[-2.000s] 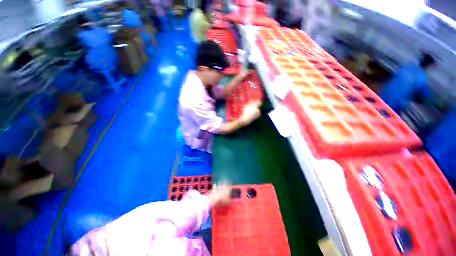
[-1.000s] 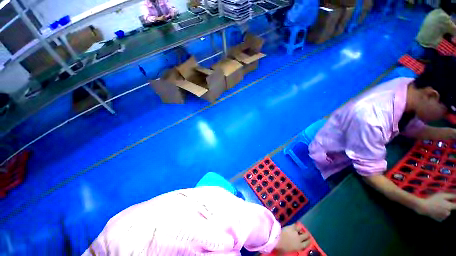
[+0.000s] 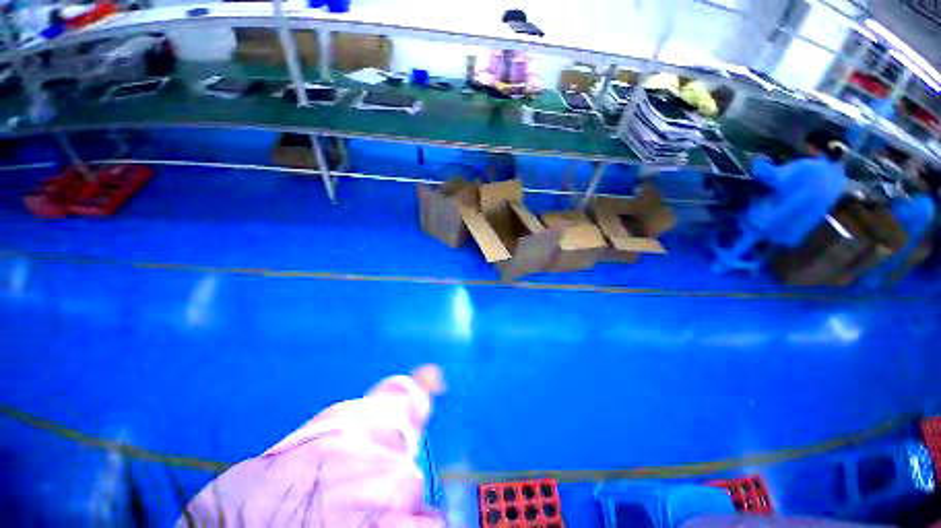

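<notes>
My left arm, in a pink striped sleeve, reaches up from the bottom left of the head view. My left hand [image 3: 428,378] is small and blurred, out over the blue floor. Its fingers cannot be made out, nor whether it holds anything. My right hand is not in view. Nearest the arm, at the bottom edge, is a red small-pocket tray [image 3: 519,504] with dark round watch bodies in its pockets. The tray is cut off by the edge. Another red tray [image 3: 745,494] shows partly at the lower right.
Blue stools [image 3: 660,505] stand along the bottom right. Open cardboard boxes [image 3: 506,229] lie on the floor ahead, below a long green bench [image 3: 464,119]. A person in pink sits behind it. People in blue are at the right. Red trays [image 3: 88,192] lie at far left.
The view has swung left, away from the green-topped bench and the coworker beside it. My left hand has left the red tray it was over and is now above the floor.
</notes>
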